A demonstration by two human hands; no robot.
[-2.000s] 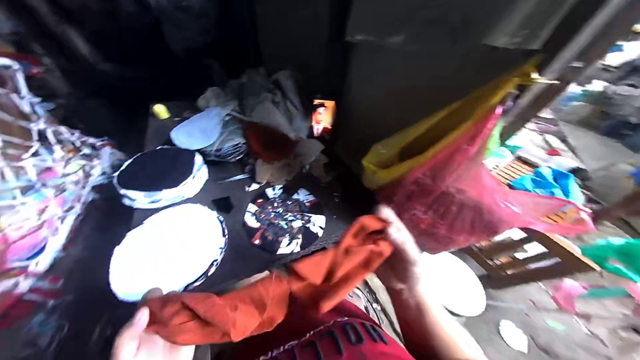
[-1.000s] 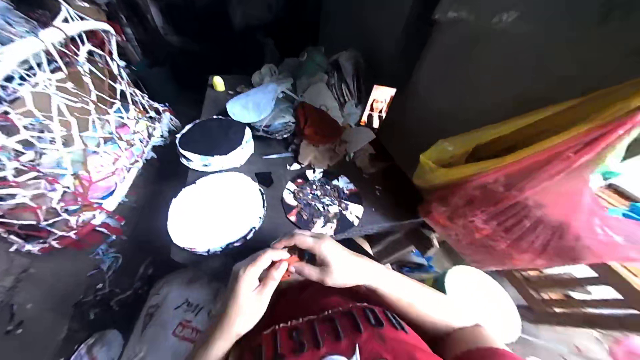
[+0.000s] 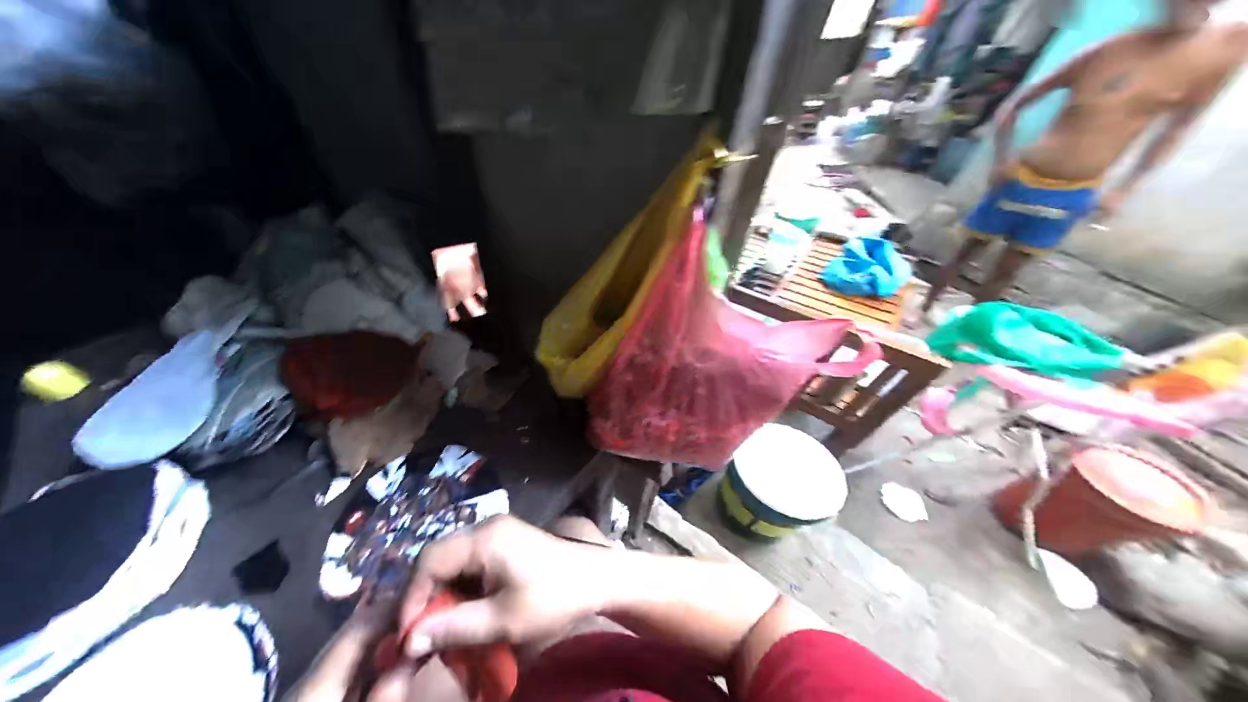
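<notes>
Close together at the lower middle, both hands are on a bunched orange-red cloth (image 3: 492,671). My right hand (image 3: 517,585) grips it between thumb and fingers. My left hand (image 3: 375,648) is at the cloth's left side, partly cut off by the frame's bottom edge. Just beyond them lies a round patterned piece (image 3: 414,517) with mixed dark and white bits on a dark table. At the left are a round stack with a black top and white edge (image 3: 88,546) and a round white piece with a patterned rim (image 3: 175,658).
Crumpled cloth scraps (image 3: 341,302) and a lit screen (image 3: 459,281) are at the table's back. Yellow (image 3: 624,292) and pink plastic bags (image 3: 692,390) hang on the right, above a lidded bucket (image 3: 785,478). A person (image 3: 1082,127) stands beyond a wooden crate (image 3: 877,380).
The orange-red cloth, stretched between both hands two seconds ago, is now bunched small in them. The view has swung to the right, bringing a person in.
</notes>
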